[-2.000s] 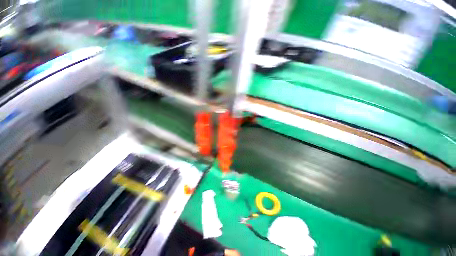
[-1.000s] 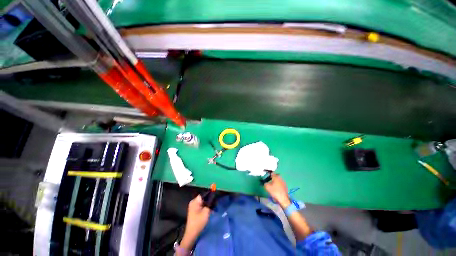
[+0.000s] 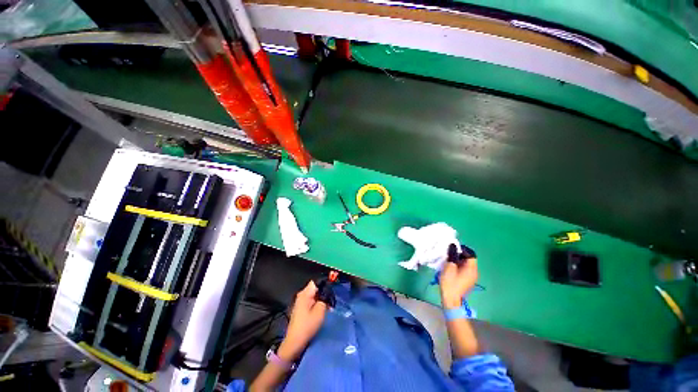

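A crumpled white wipe [image 3: 432, 243] lies on the green bench mat. My right hand [image 3: 459, 279], with black fingertips, grips its right edge. My left hand [image 3: 308, 308] is in front of my body, below the bench's front edge, fingers bent. Black shows at its fingertips with a small orange spot above; I cannot tell whether this is finger caps or a held part. A long folded white wipe [image 3: 291, 228] lies near the machine. Cutting pliers [image 3: 352, 222] lie open beside a yellow tape roll [image 3: 373, 199].
A white fixture machine [image 3: 246, 180] with yellow strips stands at left. A clear bottle [image 3: 310, 188] lies by orange-red wrapped posts [image 3: 256, 96]. A small black box [image 3: 574, 268] and a thin yellow stick [image 3: 670, 304] are at right. A dark conveyor [image 3: 490, 142] runs behind the bench.
The view has swung and settled over the bench. My right hand has moved right along the bench, and the wipe has shifted and bunched with it. My left hand stays near my body.
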